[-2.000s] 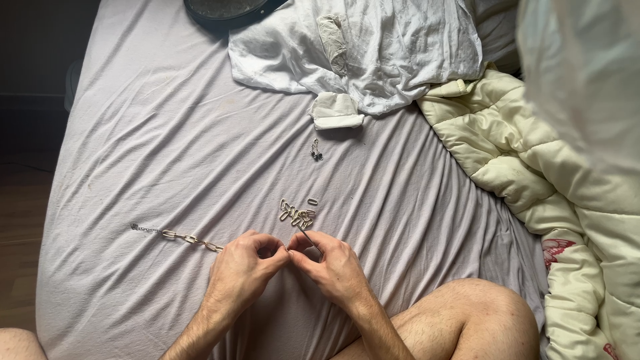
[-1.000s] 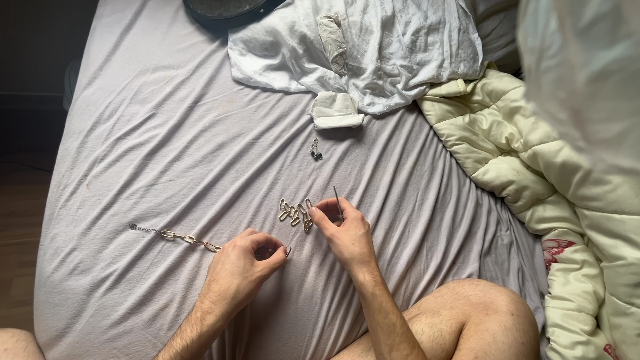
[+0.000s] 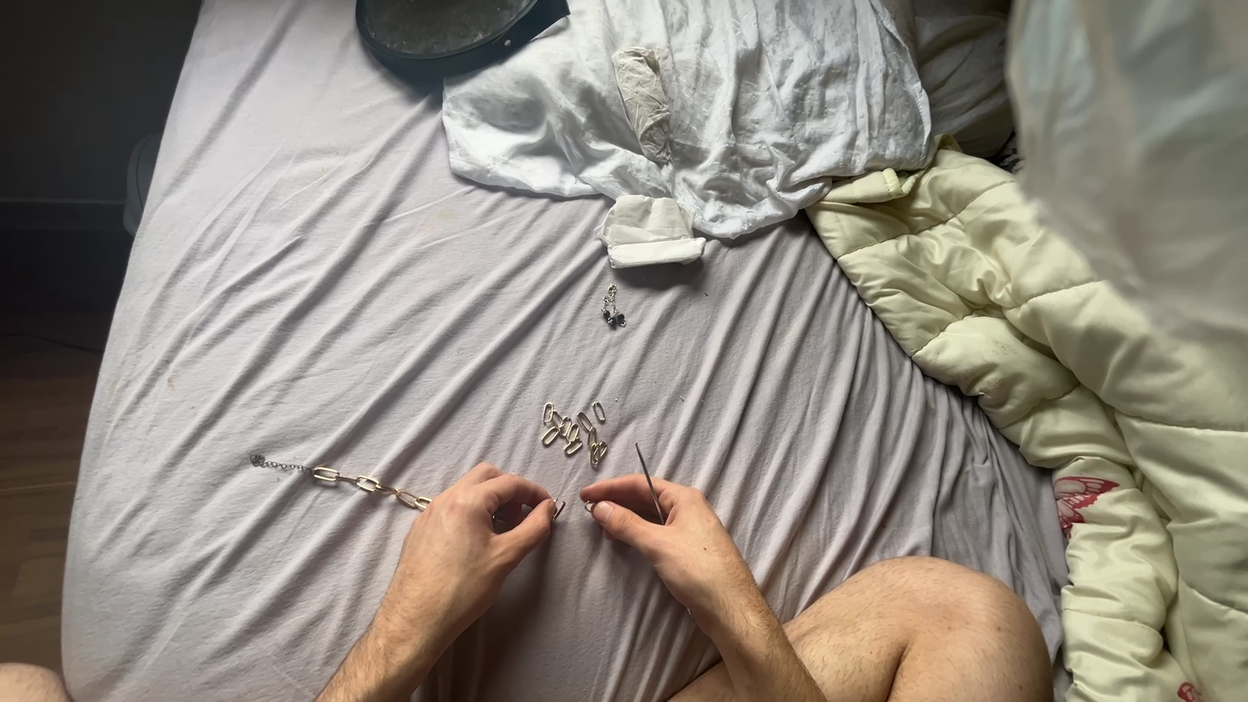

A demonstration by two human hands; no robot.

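Note:
A gold-coloured paperclip-link chain (image 3: 368, 484) with a thin darker chain at its far end runs across the sheet to my left hand (image 3: 478, 531). That hand pinches a link at the chain's near end between thumb and forefinger. My right hand (image 3: 673, 536) faces it across a small gap, holding a small ring or link (image 3: 590, 506) at its fingertips. A thin dark pointed tool (image 3: 647, 478) sticks up from between its fingers; its lower part is hidden. Loose gold-coloured oval links (image 3: 572, 432) lie just beyond both hands. Farther up rests a small chain with dark beads (image 3: 612, 310).
A wrinkled pale fitted sheet (image 3: 292, 322) covers the bed. Beyond lie a small white cloth pouch (image 3: 653, 232), a crumpled white cloth (image 3: 770, 107) and a dark round-rimmed object (image 3: 448, 27). A pale yellow quilt (image 3: 1014, 322) is on the right; my bent knee (image 3: 946, 614) is near.
My right hand was over the loose links one second ago and has come back nearer my left hand, with a small link or ring at its fingertips.

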